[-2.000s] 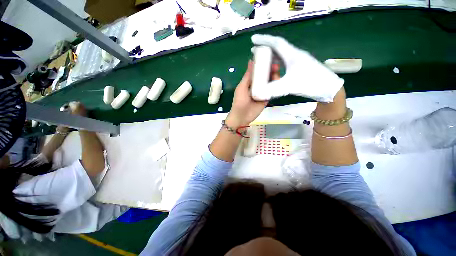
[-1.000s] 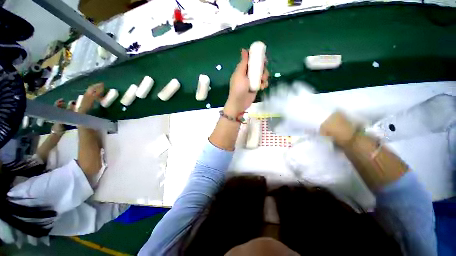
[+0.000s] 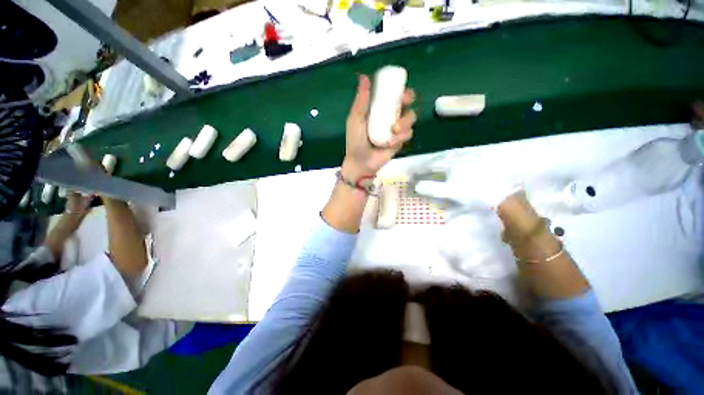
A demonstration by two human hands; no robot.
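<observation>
My bare left hand (image 3: 372, 139) holds a cream-white plastic unit (image 3: 387, 104) upright over the green conveyor belt (image 3: 355, 85). My right hand (image 3: 467, 189), in a white glove, is low over the table beside the dot sticker sheet (image 3: 417, 214). It is blurred, and its fingers are at a grey-green pad (image 3: 429, 176); whether they grip it cannot be told. Another cream-white unit (image 3: 386, 207) lies at the left edge of the dotted sheet.
Several units lie on the belt, one (image 3: 460, 106) right of my left hand. A clear bottle (image 3: 641, 177) lies at right, crumpled clear film (image 3: 471, 251) near me. Tools (image 3: 272, 38) lie across the belt. A coworker (image 3: 85, 301) works at left.
My gloved right hand has left the held unit and moved down to the dotted sheet. My left hand still holds the unit, now turned. The units on the belt have shifted left.
</observation>
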